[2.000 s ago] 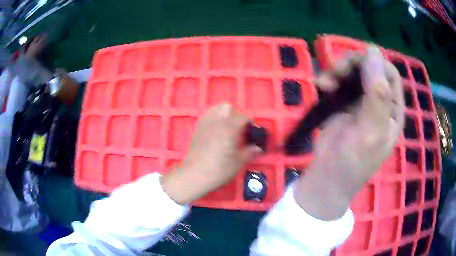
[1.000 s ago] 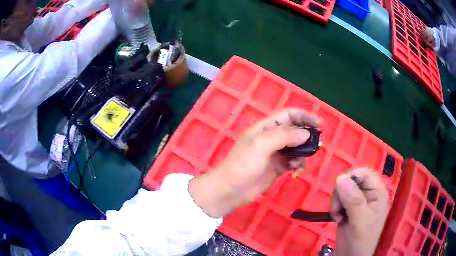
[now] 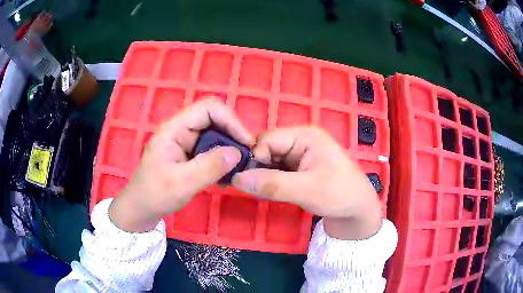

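My left hand (image 3: 178, 163) holds a black watch body (image 3: 211, 141) between thumb and fingers, above the red-orange foam tray (image 3: 198, 91). My right hand (image 3: 309, 171) is at the right edge of the watch body and pinches a dark strap end (image 3: 256, 165) against it. Most of the strap is hidden by the right hand. No pin can be made out between the fingertips. Black watch bodies sit in pockets in the tray's right column, one at the top (image 3: 365, 90) and one below it (image 3: 366, 130); a third is partly covered by my right wrist.
A pile of thin silver pins (image 3: 211, 264) lies at the tray's near edge. A thicker red-orange tray stack (image 3: 401, 171) with black pieces stands at right. At left are a yellow label (image 3: 40, 164) on a black object and a brownish tub (image 3: 82, 86). A person's hand (image 3: 41, 24) shows upper left.
The hands have come together; the strap that stuck out from my right hand is now at the watch body. The view has turned, and the pin pile shows more fully.
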